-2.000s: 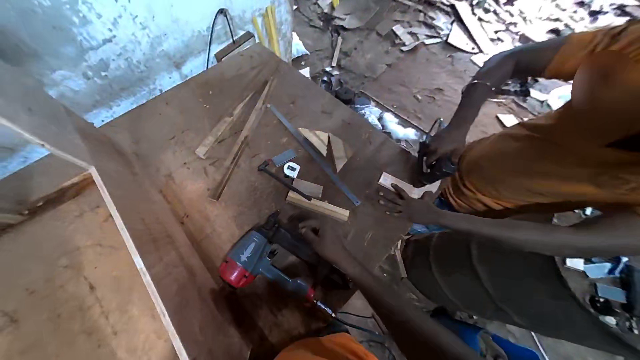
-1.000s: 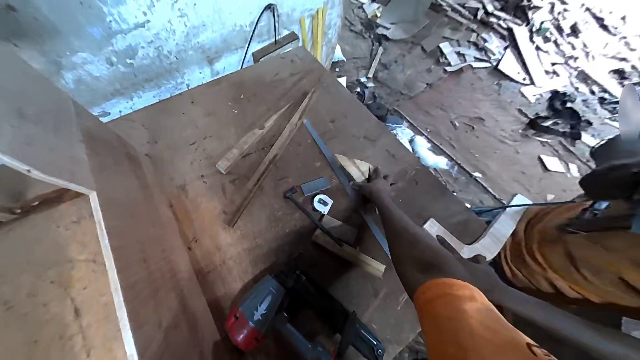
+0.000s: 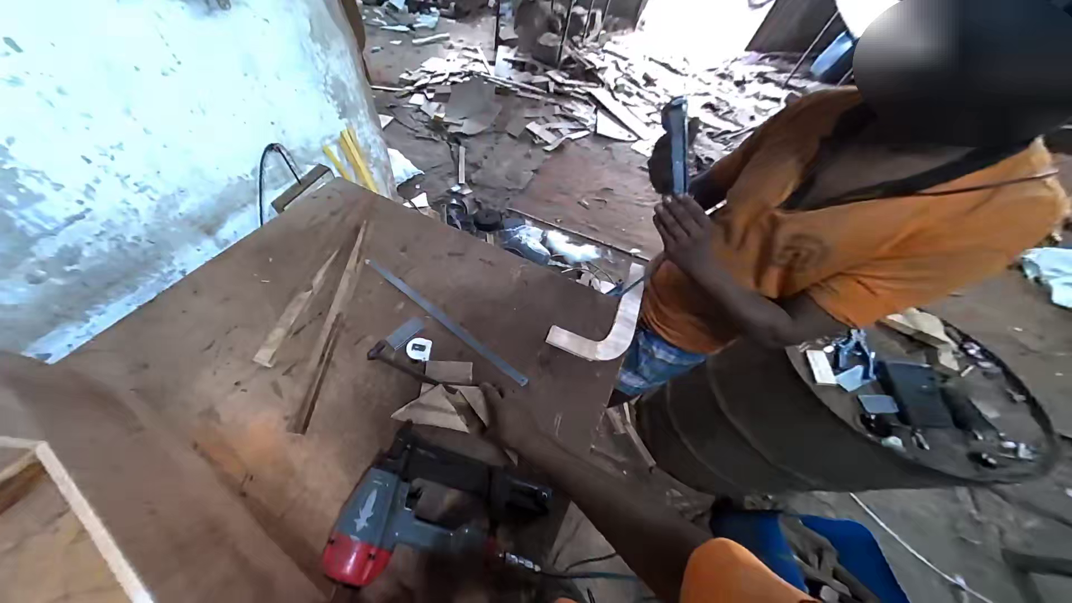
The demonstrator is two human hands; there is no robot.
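Note:
My right hand (image 3: 507,419) reaches in from the lower right, its fingers on the right end of pale, pointed wooden offcuts (image 3: 431,410). A small wooden block (image 3: 449,372) lies just above them. Below my hand, a grey and red pneumatic nailer (image 3: 419,502) rests on its side. A steel ruler (image 3: 448,322) lies diagonally on the brown tabletop. Left of it are a white tape measure (image 3: 419,348), a small grey plate (image 3: 405,333) and a dark, thin-handled tool (image 3: 402,364), probably a hammer. My left hand is not visible.
Two wooden strips (image 3: 331,335) lie on the table (image 3: 209,318). A co-worker in orange holds a blue-grey tool (image 3: 678,146) beside a curved plywood piece (image 3: 601,342) at the right edge. A metal drum (image 3: 720,427) carries tools. An open wooden frame (image 3: 84,511) stands lower left.
The pointed offcuts have moved from beside the ruler to near the nailer, with my right hand on them. The co-worker has raised a tool. The view has swung toward the co-worker.

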